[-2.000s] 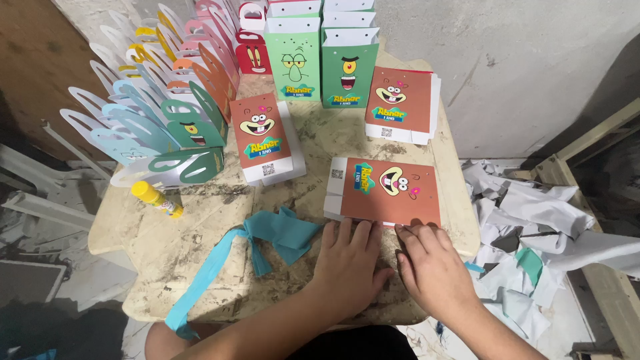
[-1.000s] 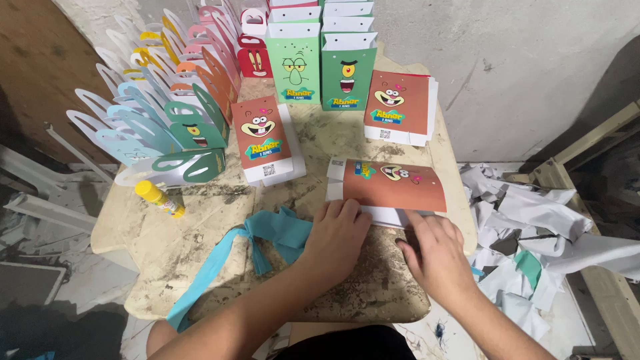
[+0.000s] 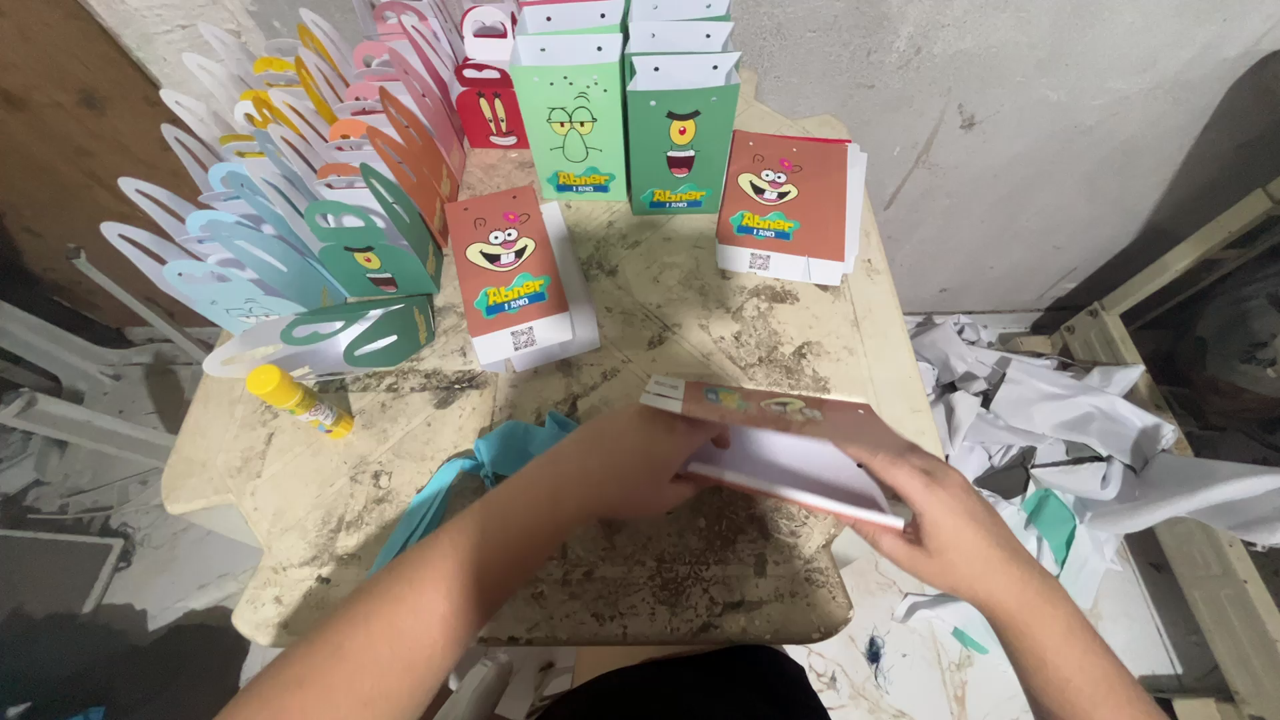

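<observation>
A brown printed paper bag with a white inside is lifted over the table's near right part, its mouth opened out. My left hand is at its left end, some fingers hidden by the paper. My right hand grips its right end, thumb on top and fingers below. Left of my left hand lies a crumpled blue strip. Farther back, flat brown printed paper bags lie in a left pile and a right pile, each showing a cartoon face.
A yellow glue stick lies at the left on the stained table. Handled paper boxes crowd the back left. Light green and dark green paper bags stand at the back. White paper scraps are heaped right of the table.
The brown bag lay flat two seconds ago with my hands at its near edge; now it is raised and opened out. My right hand has moved to its right end.
</observation>
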